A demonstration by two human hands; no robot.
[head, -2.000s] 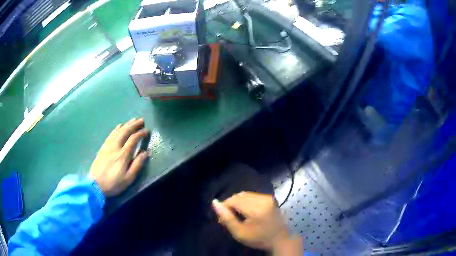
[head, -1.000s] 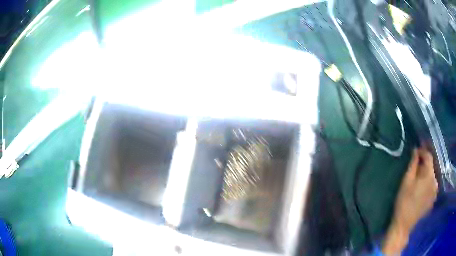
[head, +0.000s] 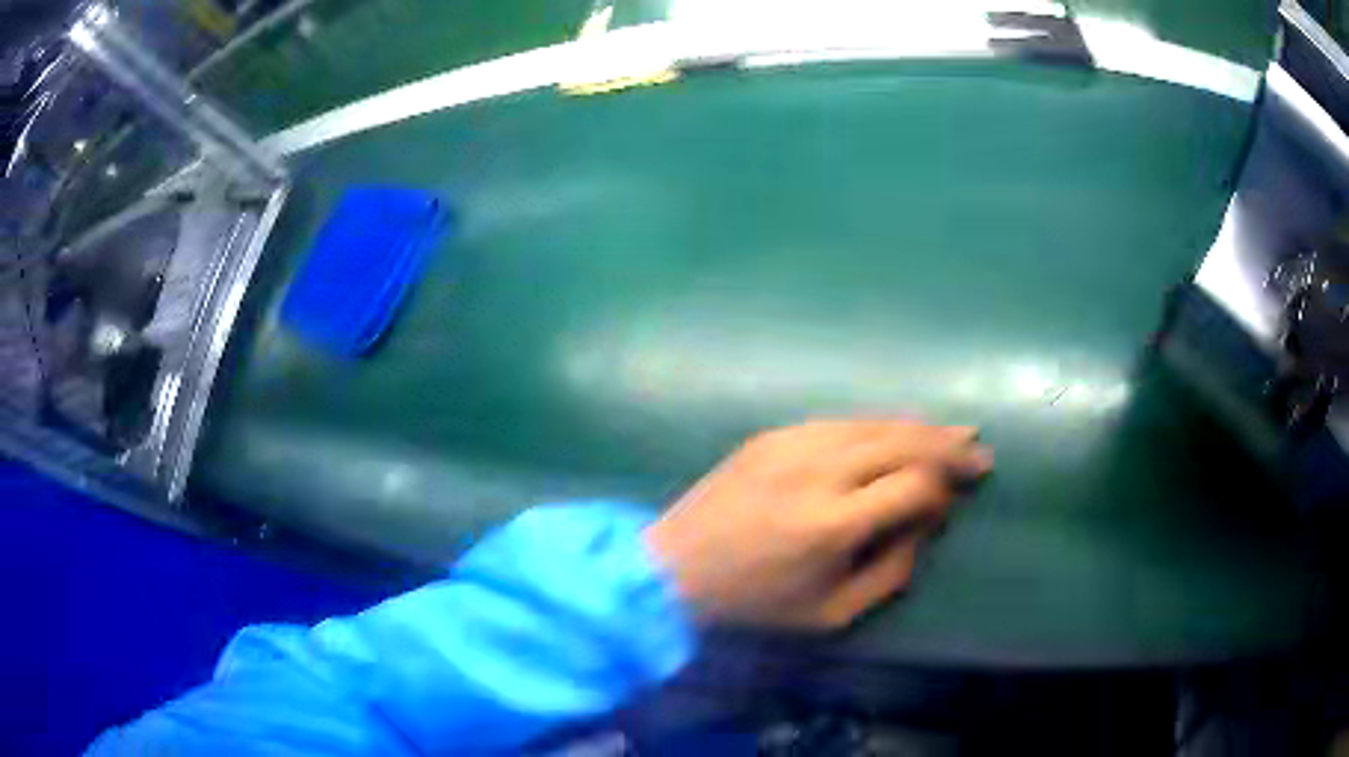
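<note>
My left hand (head: 821, 518), bare with a light blue elastic cuff, is at the front edge of the green bench mat (head: 829, 237). Its fingers are bent and point right, the fingertips low over or on the mat. A tiny dark spot shows at the fingertips; whether something is held is too blurred to tell. My right hand is out of the picture. The white body of the feeder (head: 1280, 207) is cut off by the right edge, with blurred metal parts on it.
A folded royal-blue cloth (head: 363, 269) lies on the mat at the left. A metal-framed panel (head: 222, 348) stands at the bench's left end. Deep blue sheeting (head: 119, 606) is at the lower left. A white strip (head: 888, 33) with a yellow mark runs along the back.
The view has swung left, from the feeder's open top compartments to the mat and cloth. My left hand has come into view; my right hand, last seen near the cables, has left it.
</note>
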